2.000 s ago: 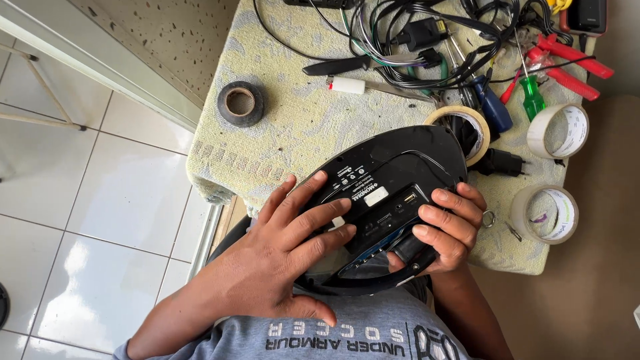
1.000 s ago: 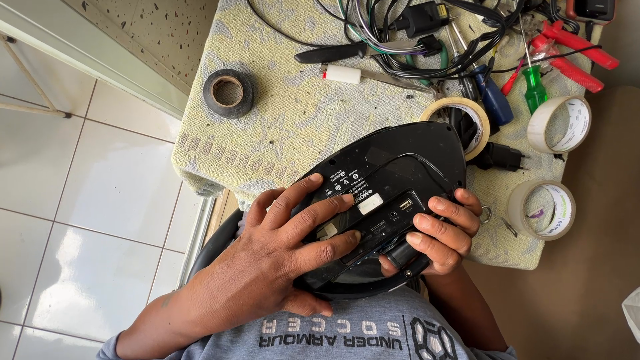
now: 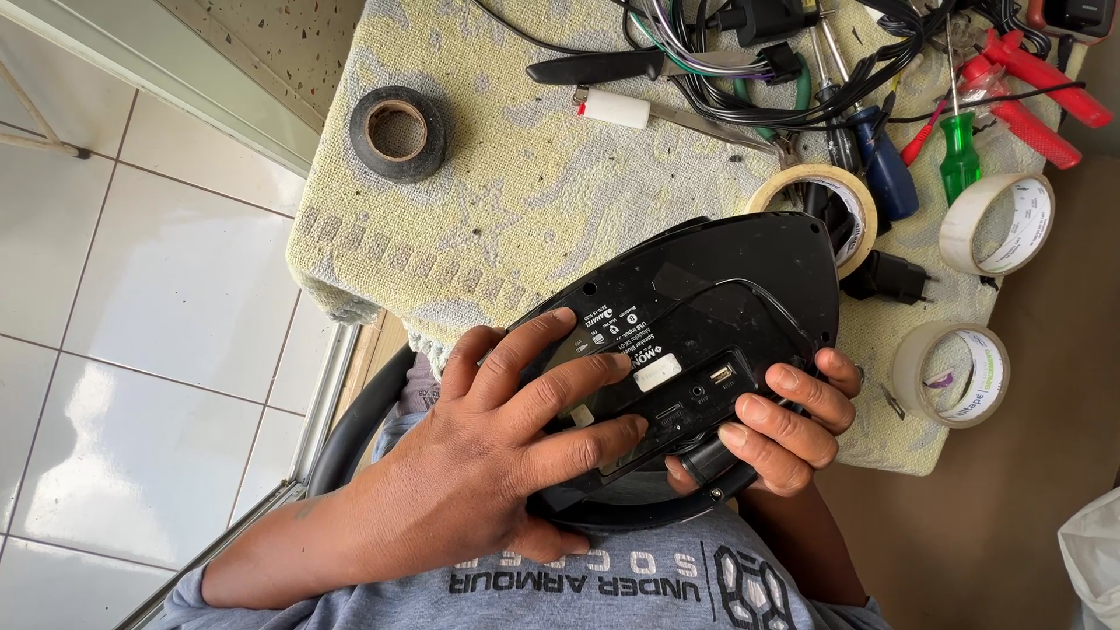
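Note:
A black Bluetooth speaker [image 3: 682, 306] is held in my lap against the table edge, its back panel with a USB port facing up. Across the panel's left part lies my left hand [image 3: 534, 429], fingers spread and thumb at the near rim. My right hand [image 3: 783, 424] grips the speaker's right end, with the fingertips beside the ports and around a black cylindrical part [image 3: 707, 458]. Both hands hold the same speaker. Under its far right corner, a roll of masking tape [image 3: 862, 206] is partly covered.
On the towel-covered table [image 3: 525, 192] lie black electrical tape [image 3: 398, 134], a black-handled knife [image 3: 595, 67], a white lighter [image 3: 615, 108], tangled cables [image 3: 744, 109], a green screwdriver [image 3: 960, 157], red-handled pliers [image 3: 1019, 96], a power adapter [image 3: 888, 278] and clear tape rolls [image 3: 997, 226].
Across the frames, both hands stay on the speaker. The left fingers have shifted slightly on its back panel. The view has moved a little.

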